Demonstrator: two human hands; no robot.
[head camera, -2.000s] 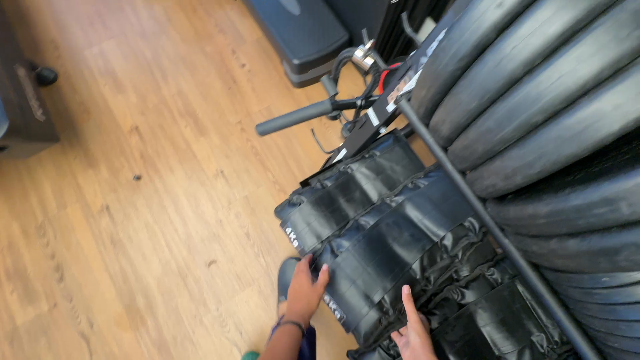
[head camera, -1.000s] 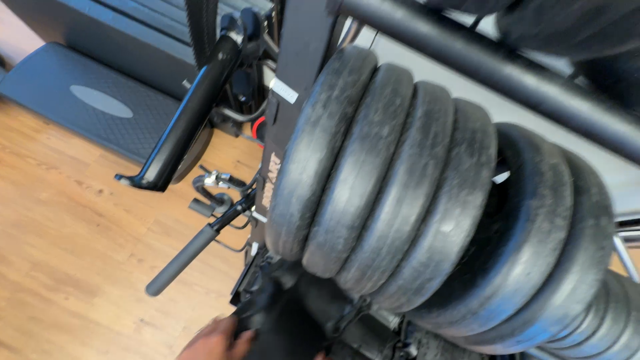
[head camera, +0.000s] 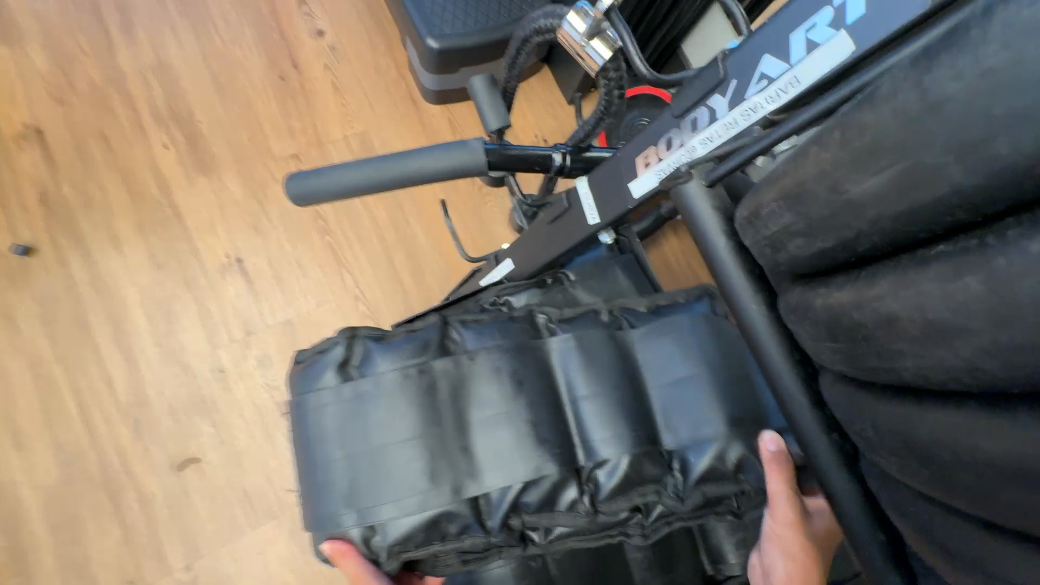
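A black padded ankle weight (head camera: 504, 422) with stitched pockets lies across the lower middle of the head view, between my two hands. My left hand (head camera: 366, 566) grips its lower left corner, thumb on top and fingers mostly hidden below. At its right end my right hand (head camera: 792, 520) has the thumb up on the edge, the other fingers out of sight beneath. More black weights (head camera: 585, 569) show under and behind it on the rack.
A black rack frame (head camera: 552, 219) with a bar (head camera: 764, 357) runs beside the weight. Large black weight plates (head camera: 910, 195) fill the right. A foam-covered handle (head camera: 390, 171) juts out over the wooden floor (head camera: 162, 366). A black step platform (head camera: 455, 41) stands at the top.
Two seconds ago my hands were at weights bearing white marks; now a weight without visible marks spans between them. The view swung up to the plates and back down.
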